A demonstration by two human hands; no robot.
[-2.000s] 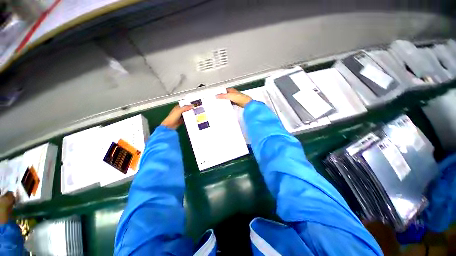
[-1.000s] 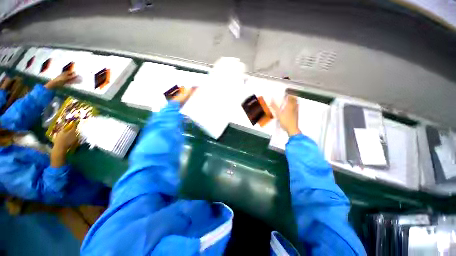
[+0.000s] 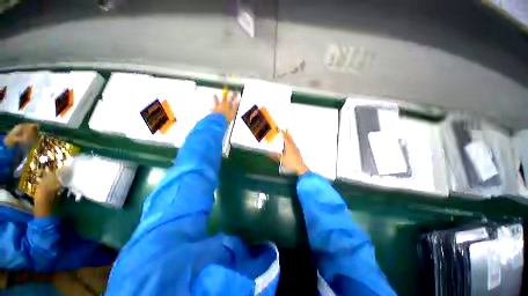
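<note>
A white retail box with a dark square over an orange shape lies in front of me on the green belt. My right hand is at its right edge, fingers along the side and thumb low near the front corner. My left hand is at its upper left edge, fingers spread, over the seam with the white boxes beside it. A yellow tip shows at its fingers. Blur hides whether the left fingers grip. Another printed white box lies to the left.
Open boxes with grey slabs and white labels line the belt at right. Dark bagged slabs stand at lower right. At left, another person's hands are at a gold sheet beside white packets.
The view has swung left. The box with purple and yellow squares seen earlier no longer shows that face. Since the last frame, my hands have come closer together around the printed box.
</note>
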